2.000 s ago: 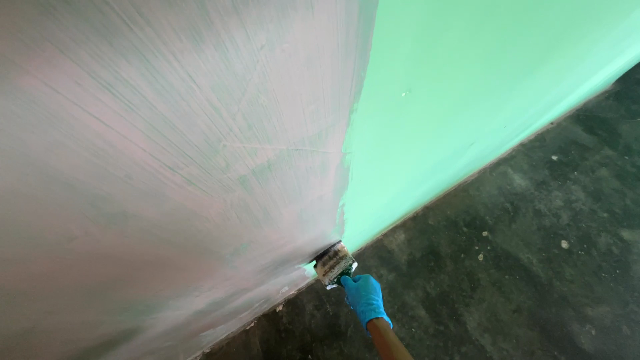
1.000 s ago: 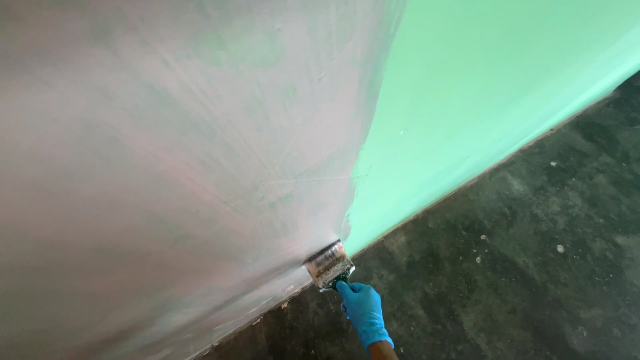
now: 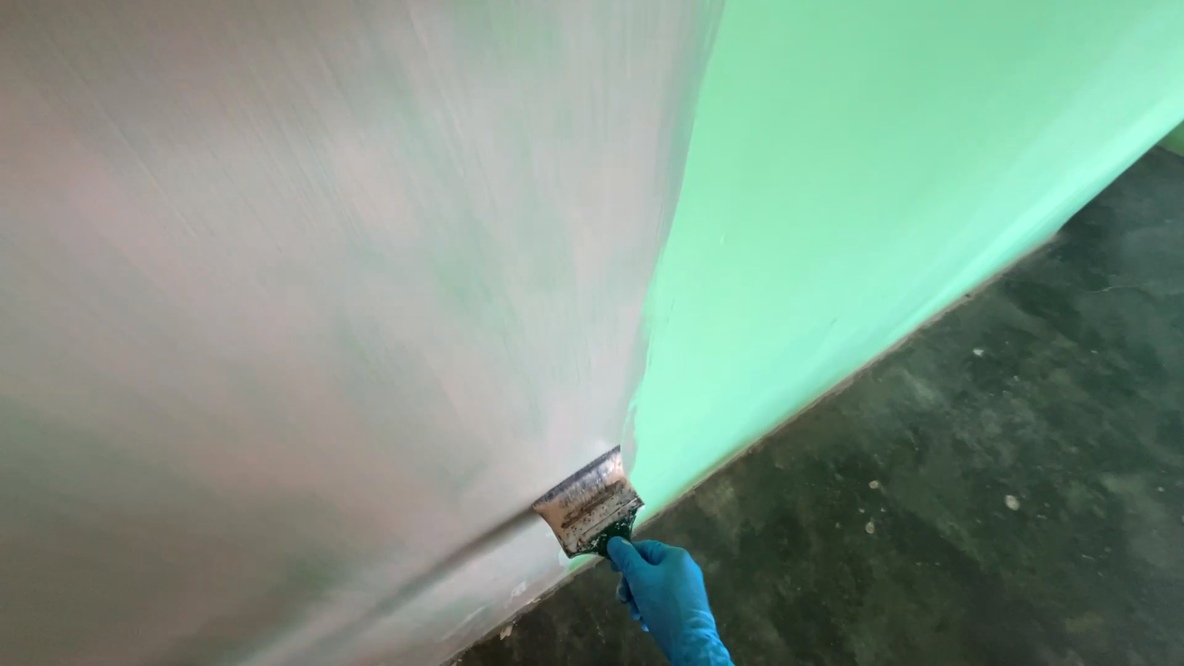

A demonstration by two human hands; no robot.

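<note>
My right hand [image 3: 668, 597], in a blue glove, grips the dark green handle of a wide paintbrush [image 3: 589, 504] low in the view. The brush has a pale, paint-smeared body, and its dark bristle edge rests against the wall just above the floor. To its left spreads the pinkish-grey, streaky wall surface [image 3: 370, 305]. Bright mint-green paint [image 3: 832, 185] covers the wall on the right, with an uneven border running up from the brush. A bit of green shows beneath the brush. My left hand is out of view.
A dark, mottled concrete floor [image 3: 971, 481] with pale specks lies at the lower right. The wall's bottom edge runs diagonally from the lower middle to the upper right.
The brush has stayed low at the wall near the paint border, held in the same gloved hand. Its bristle edge has shifted slightly up the wall since the first frame.
</note>
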